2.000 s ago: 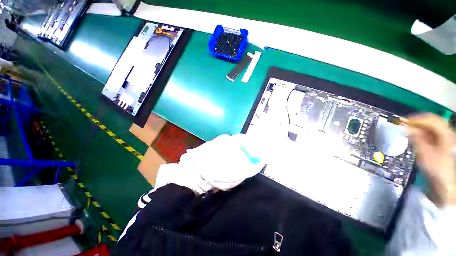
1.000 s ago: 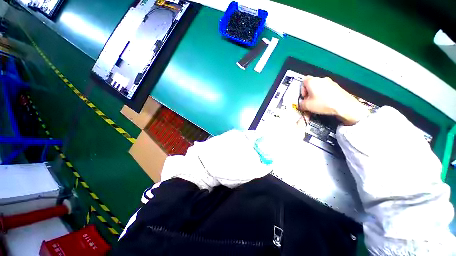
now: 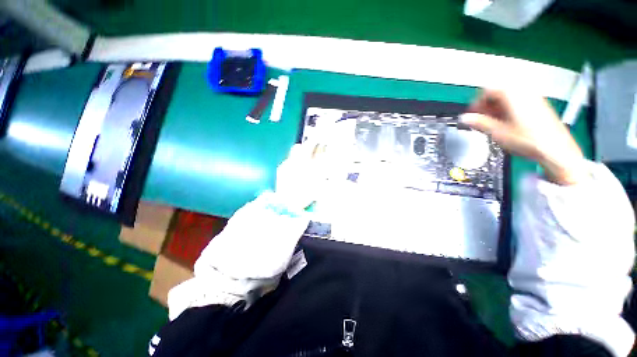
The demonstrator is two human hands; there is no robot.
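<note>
The open computer unit (image 3: 398,216) lies flat in front of me, silver-white inside with a wide black border. The dark motherboard (image 3: 433,150) runs along its far side, with a small yellow patch (image 3: 457,173) on it. My left hand (image 3: 311,167) is over the unit's left end, blurred and washed out by glare; its fingers cannot be made out. My right hand (image 3: 513,129) is raised over the unit's far right corner, thumb and fingers bent towards each other. It is blurred, and whether anything is between the fingertips cannot be told.
A blue bin (image 3: 237,71) of small dark pieces stands at the back, beside a dark strip (image 3: 261,102) and a white strip (image 3: 279,99). Another open unit (image 3: 115,136) lies to the left. A carton (image 3: 162,279) with red contents is below the bench edge. A grey block (image 3: 616,111) is far right.
The view has turned right. My right hand has moved from the unit's left end to its far right corner, uncovering the motherboard. My left hand has come over the unit's left end.
</note>
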